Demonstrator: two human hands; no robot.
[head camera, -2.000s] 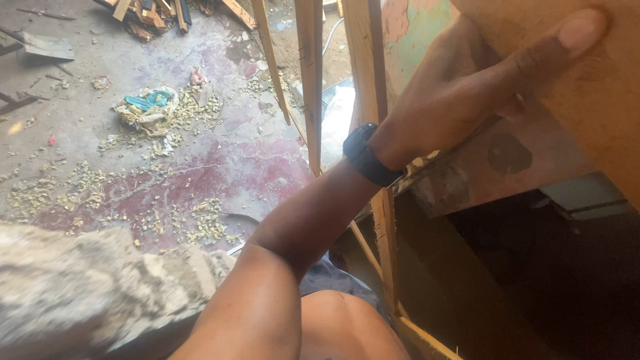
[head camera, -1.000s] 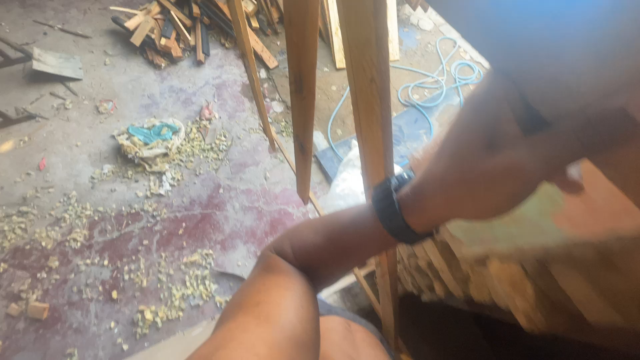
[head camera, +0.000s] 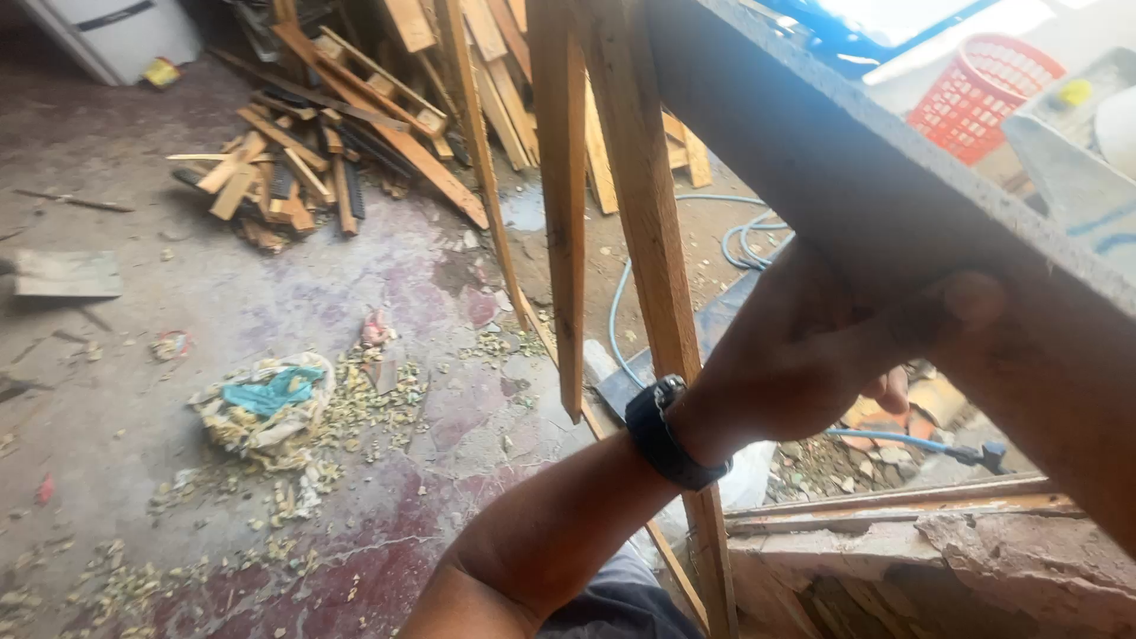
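Observation:
My left hand (head camera: 825, 346), with a black watch (head camera: 661, 435) on its wrist, reaches across to the right. It grips a wide flat board (head camera: 887, 213) by the lower edge, the thumb on the near face and fingertips showing below. The board slants from the top middle down to the right edge. Close to the wrist stands a rough upright timber (head camera: 643, 204); another timber (head camera: 565, 222) with a tapered lower end hangs left of it. My right hand is out of view.
Wood offcuts (head camera: 284, 169) lie heaped on the floor, near leaning planks (head camera: 497, 80). A crumpled sack (head camera: 257, 408) sits among scattered crumbs. Beyond the timbers are a blue hose (head camera: 621, 293) and a red plastic basket (head camera: 981, 98). A broken masonry ledge (head camera: 1003, 550) is at lower right.
The view has swung a lot, bringing in the basket and more of the offcut heap. My left hand is at the board two seconds ago and now; the board now slants down to the right.

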